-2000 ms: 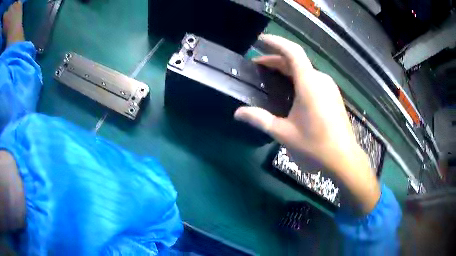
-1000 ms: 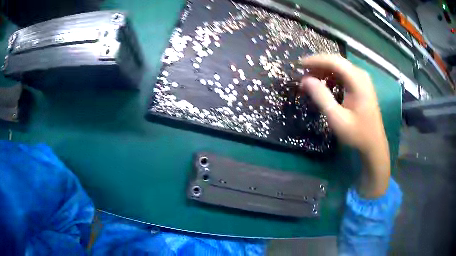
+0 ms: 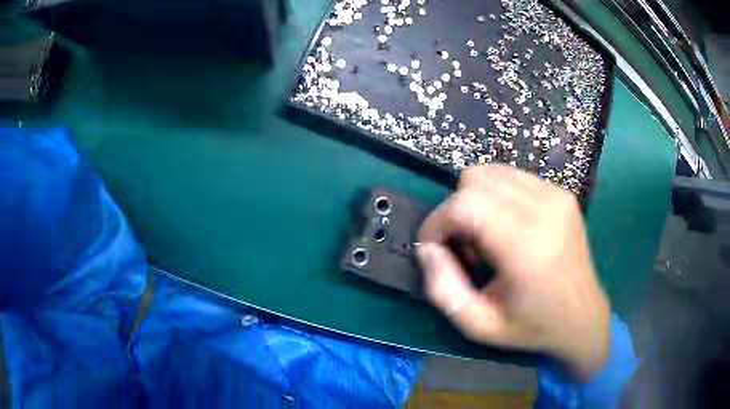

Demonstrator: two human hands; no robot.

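Observation:
A black oblong plate (image 3: 392,240) lies on the green mat. Its left end shows two bright-ringed holes with a darker hole between them; my right hand covers the rest. My right hand (image 3: 512,264) is over the plate, thumb and forefinger pinched low at its surface. A tiny silvery fastener (image 3: 416,245) shows at the fingertips. The black tray (image 3: 364,137) behind holds many loose silvery bits. My left hand is out of the picture; a blue sleeve shows at the left.
The dark side of a tall black block (image 3: 184,28) stands at the upper left. A blurred dark thing (image 3: 24,72) is at the far left edge. Metal rails (image 3: 648,96) curve along the upper right. The mat's curved front edge (image 3: 320,323) runs close to the blue smock.
My right hand has moved from over the tray down to the plate and now covers its right part. The view has shifted, so the block at upper left is mostly cut off.

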